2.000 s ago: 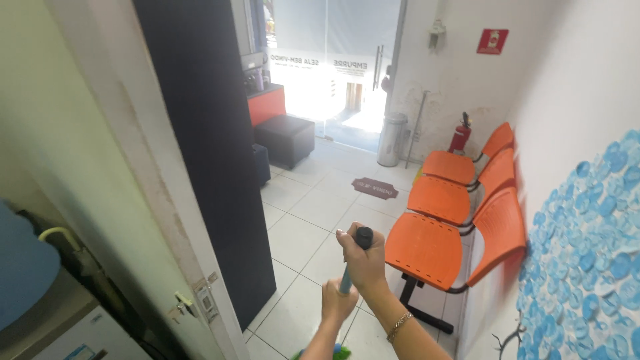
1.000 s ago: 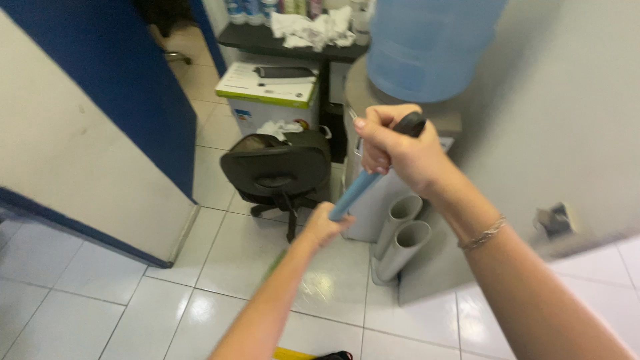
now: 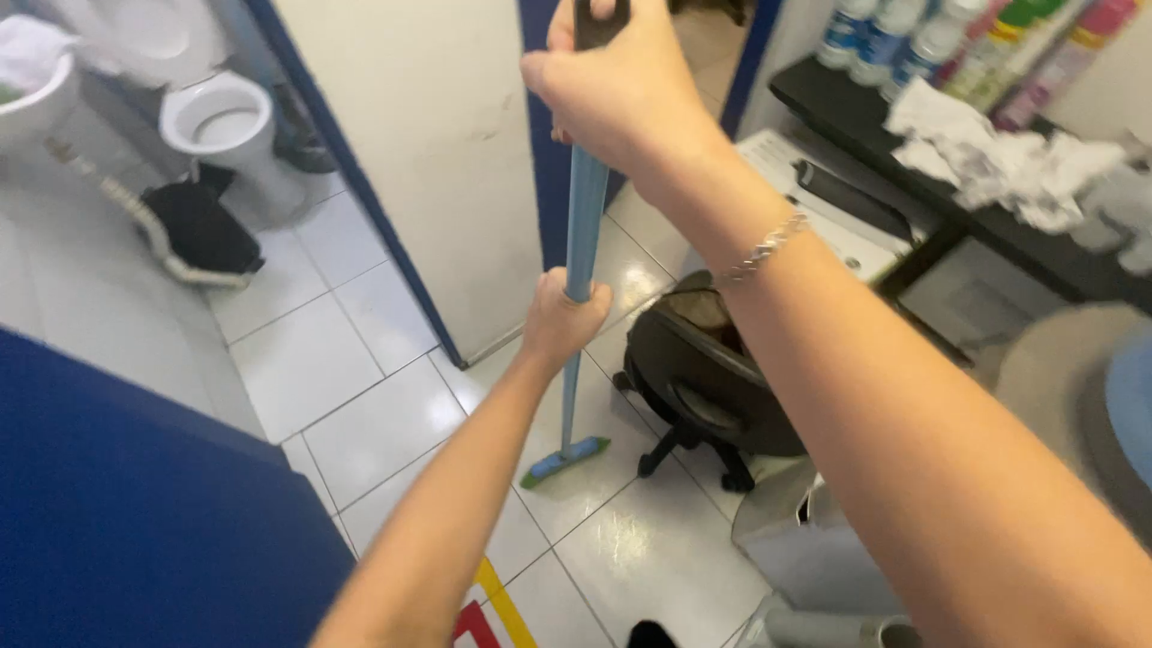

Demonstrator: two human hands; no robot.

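A broom with a light blue handle (image 3: pixel 587 216) runs down from my hands to the tiled floor. My right hand (image 3: pixel 621 85), a chain bracelet at its wrist, is closed around the black grip at the top end. Lower on the same handle my left hand (image 3: pixel 565 315) is wrapped around it. The blue and green broom head (image 3: pixel 564 462) rests on the white tiles, left of a black office chair (image 3: pixel 720 378). Its bristles are small in view, and whether any dirt lies against them I cannot tell.
A blue door (image 3: pixel 144 504) stands at lower left, with a toilet (image 3: pixel 220 121) and a black dustpan (image 3: pixel 200 229) beyond. A wall end (image 3: pixel 432 162) rises mid-view. At right are a dark shelf (image 3: pixel 855 117) with bottles and cloth, and a water dispenser (image 3: pixel 1053 360).
The view has swung from orange chairs by a glass door to the office chair, then left to the toilet room doorway. Both hands have stayed on the handle. The broom head now shows on the floor.
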